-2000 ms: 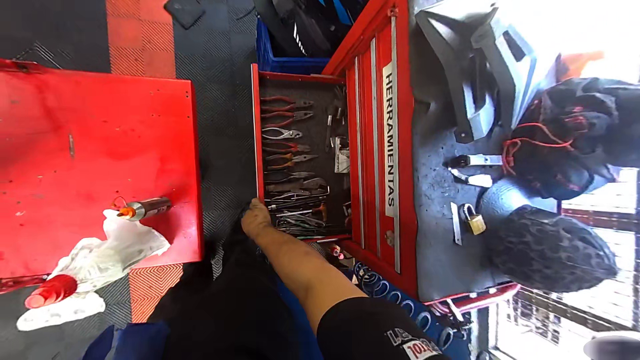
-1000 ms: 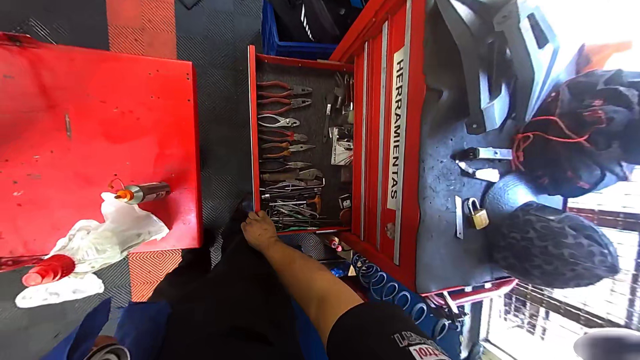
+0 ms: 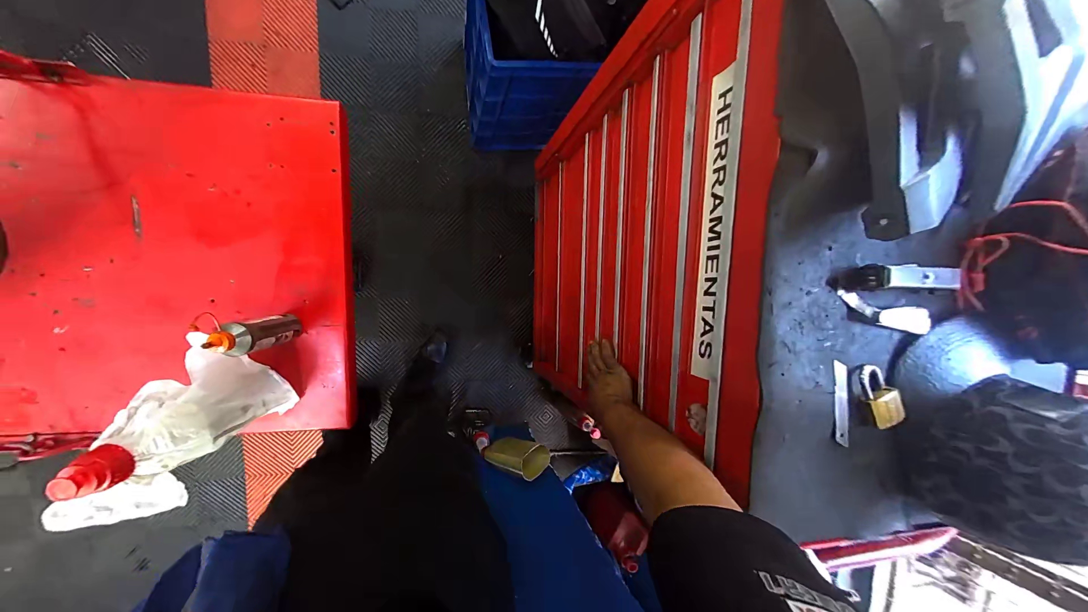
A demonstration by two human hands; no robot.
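Note:
My right hand (image 3: 608, 378) reaches in from the lower right and rests against the drawer fronts of a red metal tool cabinet (image 3: 631, 238). Its fingers are extended, and no object shows in it; the palm side is hidden. All the drawers in view look closed, and their contents are hidden. A white lettered strip (image 3: 716, 221) runs along the top drawer front. My left hand is out of view.
On the cabinet top are a padlock (image 3: 886, 406), a flat metal strip (image 3: 841, 403) and a dark patterned cap (image 3: 1003, 467). A red table (image 3: 170, 255) holds a small bottle (image 3: 255, 333) and a plastic bag (image 3: 191, 408). A blue crate (image 3: 527, 102) stands beside the cabinet.
The drawer of pliers and other hand tools, pulled out in both earlier frames, is now closed. My right hand has moved from that drawer's edge to the cabinet's front.

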